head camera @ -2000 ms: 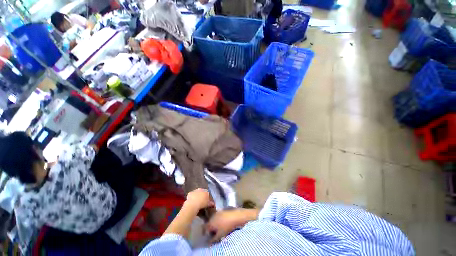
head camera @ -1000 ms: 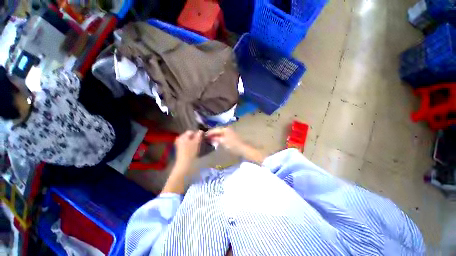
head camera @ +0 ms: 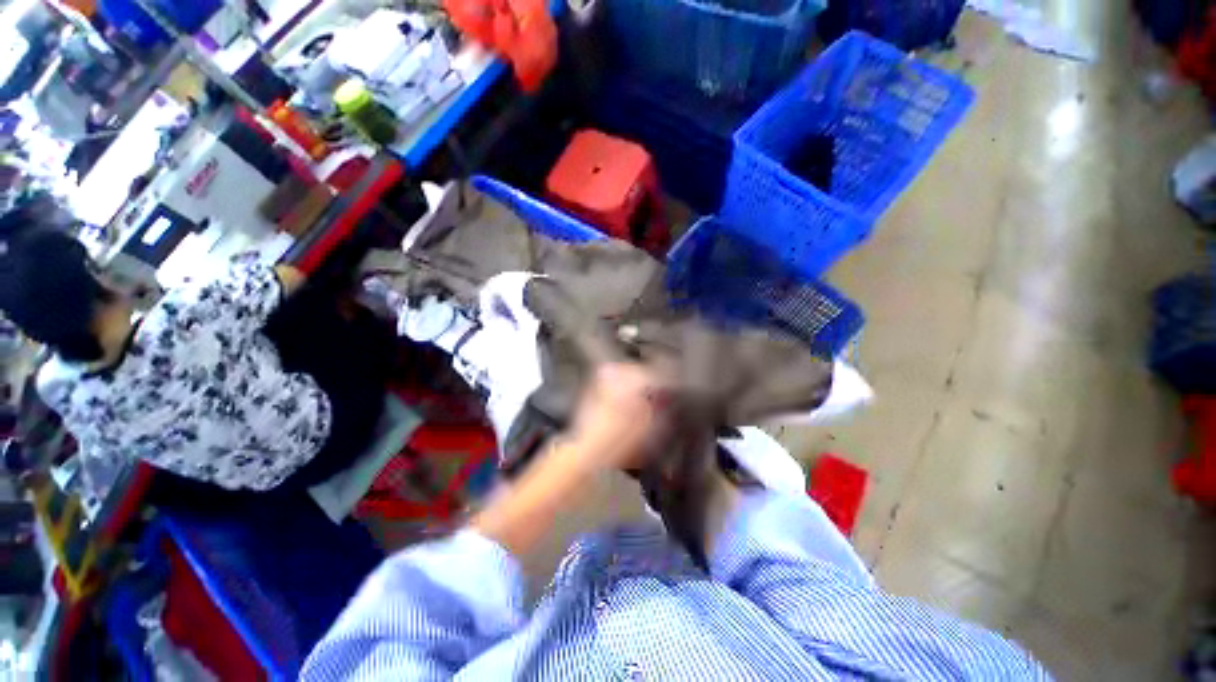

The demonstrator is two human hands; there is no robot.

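A brown garment (head camera: 747,373) with white lining pieces hangs in front of my body, blurred by motion. My left hand (head camera: 624,410) is on the brown cloth near its middle; the fingers are blurred and seem closed on it. My right hand is hidden under or inside the brown cloth; only the forearm near the sleeve shows. More brown garments with white parts lie heaped over a blue crate (head camera: 527,211) just beyond, and the held cloth overlaps them.
A seated person (head camera: 200,386) in a patterned top is at the red-edged table (head camera: 350,213) on the left. A red stool (head camera: 603,176), an open blue crate (head camera: 800,220) and a dark blue basket (head camera: 834,317) stand ahead. A red object (head camera: 838,490) is on the tiled floor.
The brown garment is now lifted and spread before me, wider than before. My left hand has moved up and right; my right hand has gone behind the cloth. The view has shifted.
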